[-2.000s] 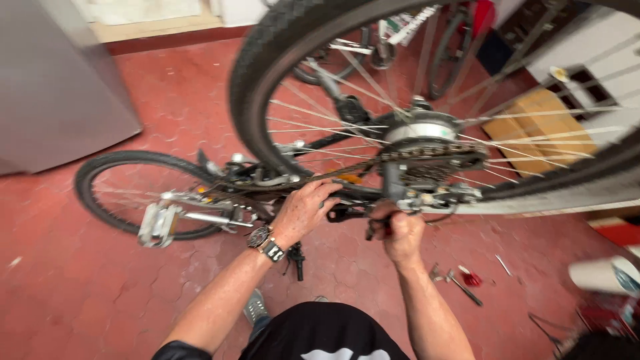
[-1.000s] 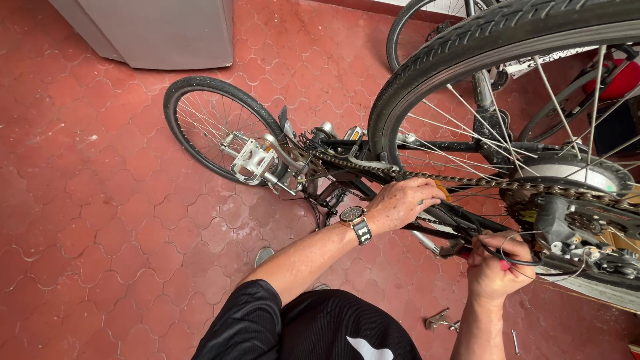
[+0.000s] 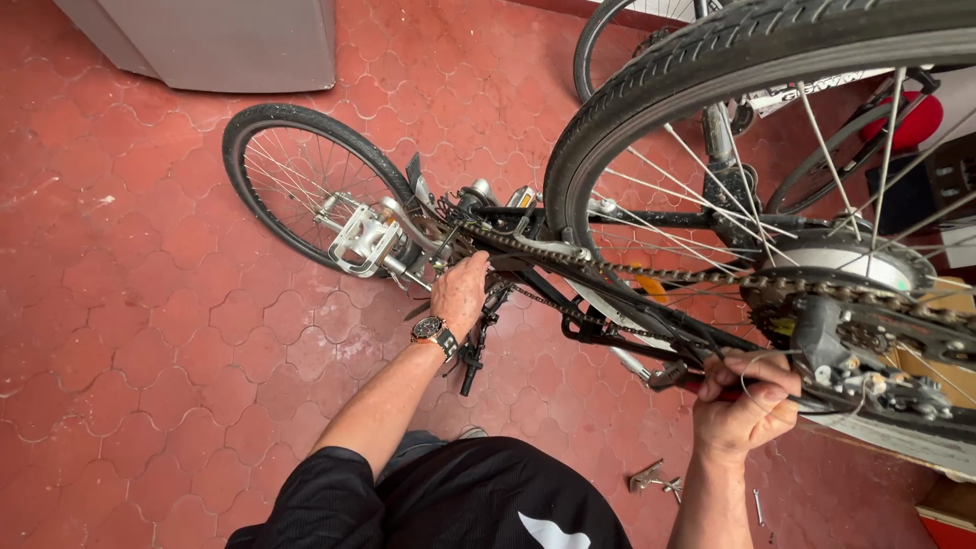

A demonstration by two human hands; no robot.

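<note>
A bicycle stands upside down, its rear wheel's tyre (image 3: 648,99) close at the upper right and its front wheel (image 3: 252,191) farther off. My left hand (image 3: 460,293), with a watch on the wrist, reaches to the black frame beside the crank and the metal pedal (image 3: 366,240); its fingertips are partly hidden, so its hold is unclear. My right hand (image 3: 743,400) is closed on a black cable beside the rear derailleur (image 3: 877,381). A thin wire loops over its fingers, and a red-handled tool shows at the palm. The chain (image 3: 663,273) runs above both hands.
A grey cabinet-like object (image 3: 244,46) stands at the upper left. Another bicycle's wheel (image 3: 591,46) is behind the large tyre. On the red tiled floor at the lower right lie metal tools (image 3: 648,476) and a small wrench (image 3: 758,506). The handlebar grip (image 3: 467,380) rests low near the floor.
My left hand has moved left along the frame, from near the chain stay toward the crank. My right hand stays by the rear derailleur with the cable. The view has shifted.
</note>
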